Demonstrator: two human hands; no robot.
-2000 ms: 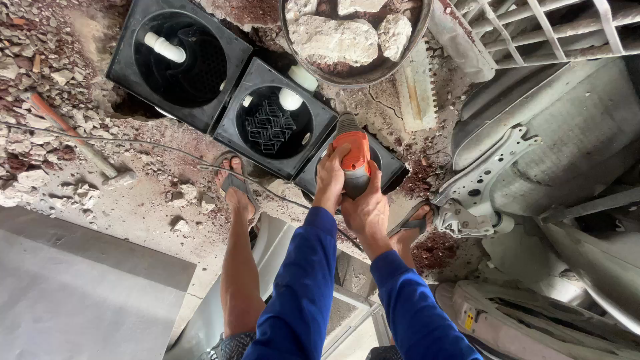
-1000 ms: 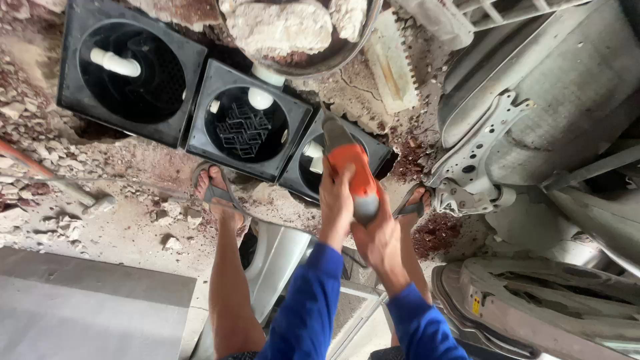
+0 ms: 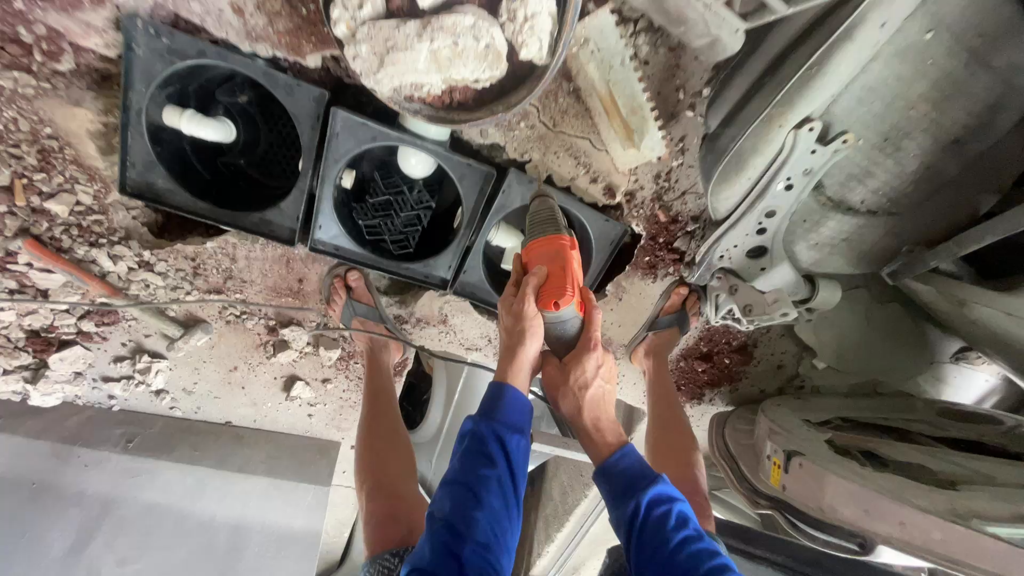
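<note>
An orange and grey corded power drill (image 3: 554,268) is held between my left hand (image 3: 522,316) and my right hand (image 3: 586,376), its black chuck facing away from me. The tip of its bit reaches the broken concrete edge (image 3: 540,152) beyond the third black plastic box (image 3: 616,236). That box is partly hidden by the tool and holds a white pipe fitting (image 3: 504,238). To its left, the middle black box (image 3: 326,224) contains black lattice pieces (image 3: 396,212) and a white fitting. The leftmost black box (image 3: 132,104) has a white pipe elbow (image 3: 200,126) inside.
A round metal basin (image 3: 560,48) of concrete chunks stands beyond the boxes. A hammer with an orange handle (image 3: 64,268) lies in rubble at left. A cable (image 3: 440,354) crosses near my sandalled feet. Metal car parts (image 3: 768,216) crowd the right; a grey sheet (image 3: 160,488) lies lower left.
Both hands keep hold of the drill. It has swung to point more directly away from me than one second ago, with its bit now at the concrete edge.
</note>
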